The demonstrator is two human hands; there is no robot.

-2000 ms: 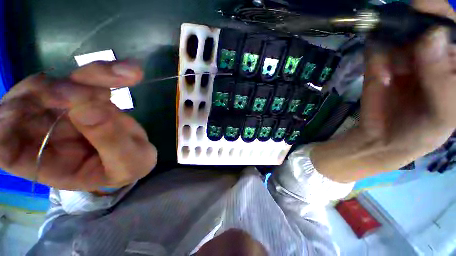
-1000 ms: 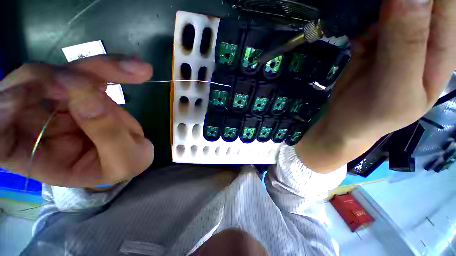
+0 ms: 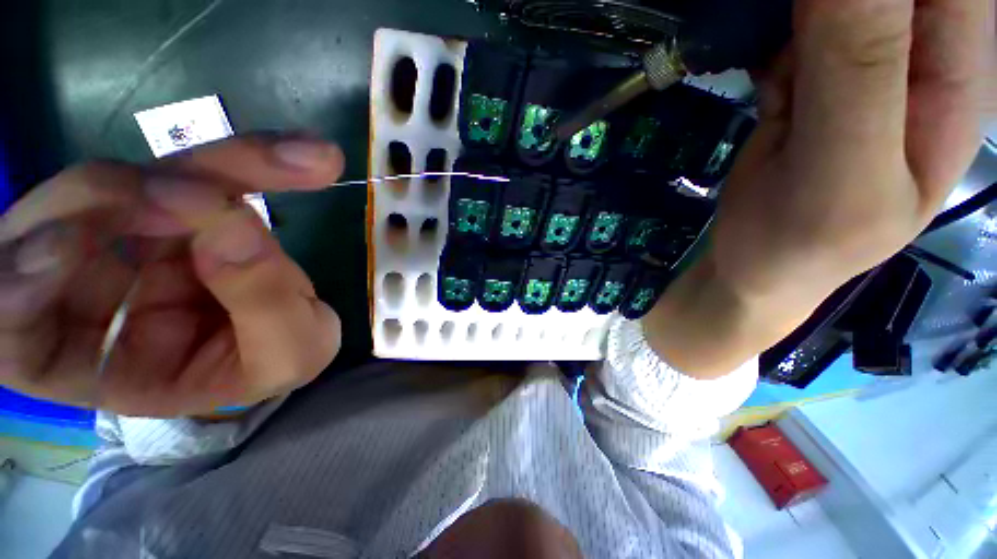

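My left hand (image 3: 208, 273) pinches a thin solder wire (image 3: 437, 175) between thumb and index finger; its free end reaches over the tray, between the top and middle rows. My right hand (image 3: 831, 186) holds a soldering iron (image 3: 661, 66) with a dark handle. Its tip lies over the top row, by the second and third boards. Green circuit boards (image 3: 561, 229) sit in black housings (image 3: 541, 268), in three rows on a white tray (image 3: 410, 251). Whether the tip touches a board I cannot tell. The right hand hides part of the tray's right side.
A white printed card (image 3: 184, 122) lies left of the tray on the dark green mat (image 3: 295, 66). A round wire grille (image 3: 601, 20) is beyond the tray. Black angular pieces (image 3: 880, 317) lie at right. A red box (image 3: 778, 464) is below the bench. Blue plastic shows at far left.
The iron has come down from the upper right to the top row, with my right hand moving left and inward. The tray sits slightly further left in view. My left hand still holds the wire.
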